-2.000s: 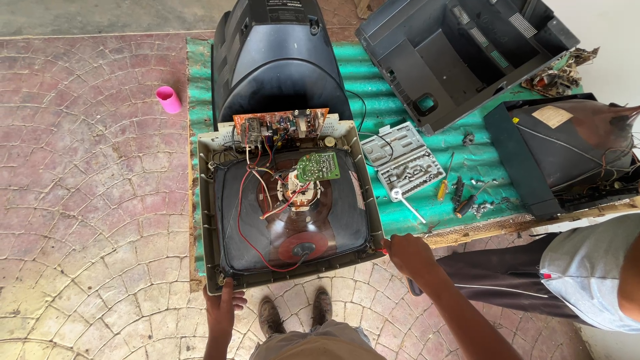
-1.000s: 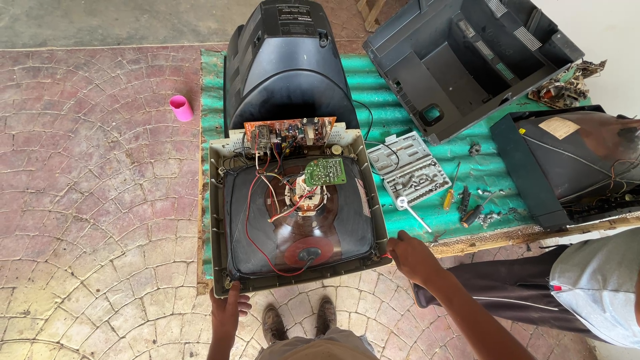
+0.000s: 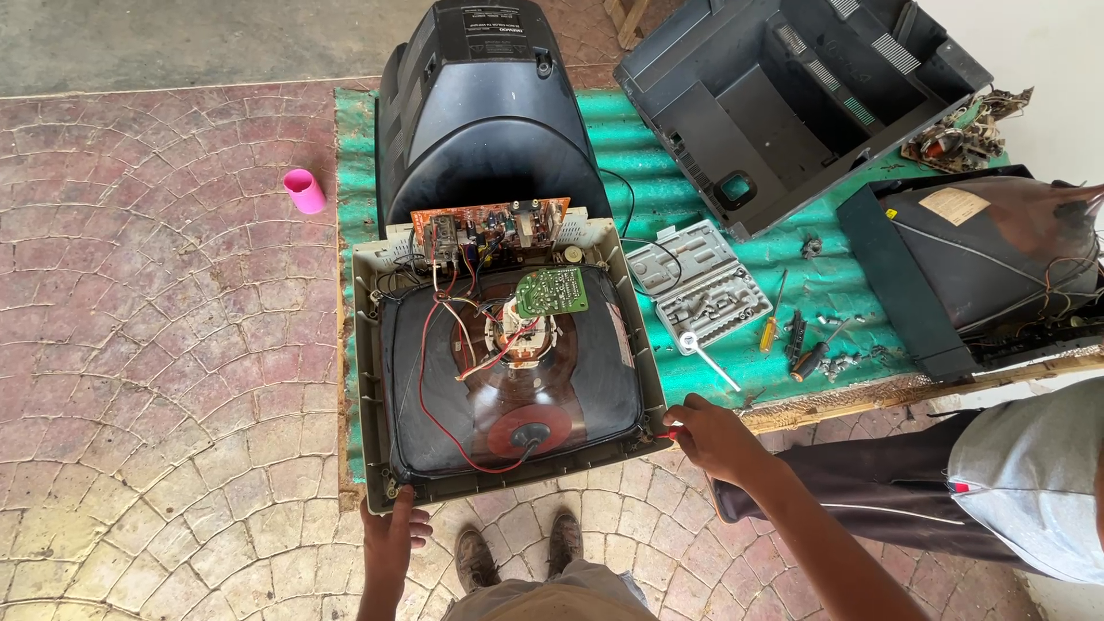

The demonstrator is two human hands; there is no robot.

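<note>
An opened CRT television (image 3: 604,345) lies face down on the green corrugated sheet, its picture tube and wires exposed. Upright at its far edge stands an orange circuit board (image 3: 492,226), and a green circuit board (image 3: 552,291) sits on the tube's neck. My left hand (image 3: 392,535) grips the near left corner of the frame, thumb on the rim. At the near right corner, my right hand (image 3: 716,440) is closed on a small red thing, probably a tool handle; its other end is hidden at the corner.
Behind stands a black television back cover (image 3: 500,86); another back cover (image 3: 733,112) lies right. An open socket set case (image 3: 707,285), a ratchet (image 3: 711,358) and screwdrivers (image 3: 768,332) lie beside the television. A second picture tube (image 3: 992,250) is farther right. A person (image 3: 1026,483) stands nearby; a pink cup (image 3: 304,191) is left.
Both hands stay at the television's near corners. The view has shifted slightly, and nothing else has plainly moved.
</note>
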